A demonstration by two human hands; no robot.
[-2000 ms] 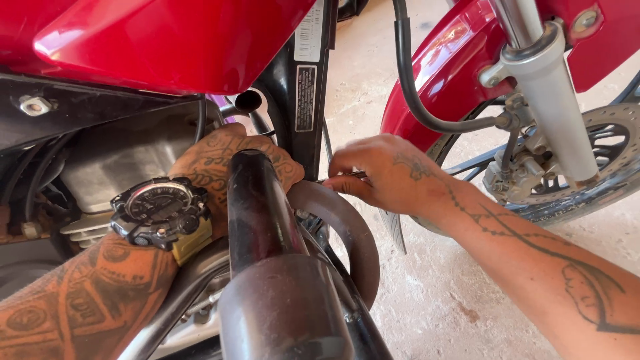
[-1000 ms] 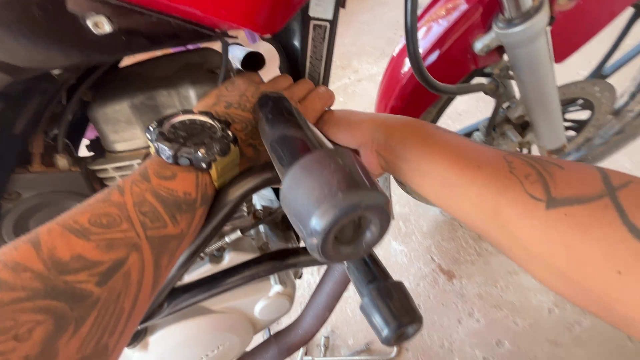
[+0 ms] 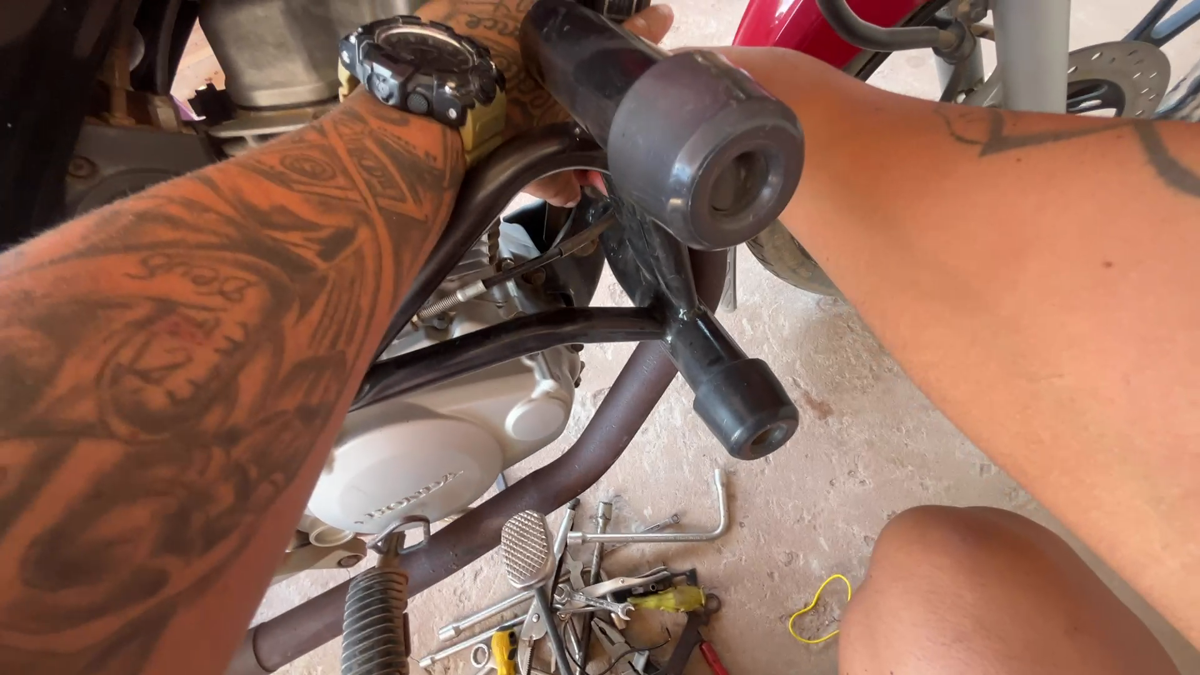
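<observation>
My left hand [image 3: 506,42], with a black watch [image 3: 422,70] at its wrist, reaches behind the black crash bar [image 3: 600,80] of a motorcycle, near the engine cylinder. Most of its fingers are hidden by the bar and its thick end cap [image 3: 708,150]. Of my right hand, only the wrist side [image 3: 741,75] and a few fingertips beneath the bar show; the rest lies behind the end cap. A bit of something red shows by those fingertips. Whether either hand grips anything cannot be seen.
Below are the silver engine cover [image 3: 412,478], exhaust pipe [image 3: 609,431], brake pedal [image 3: 527,548] and ribbed footpeg [image 3: 375,609]. Wrenches, pliers, screwdrivers and an L-shaped socket wrench [image 3: 656,536] lie on the concrete floor. A yellow loop [image 3: 818,609] lies near my knee. The front brake disc [image 3: 1120,80] is upper right.
The view has tilted down, bringing the floor tools into sight. My right hand, visible two seconds ago with its fingers by the pipe, has moved behind the crash bar's end.
</observation>
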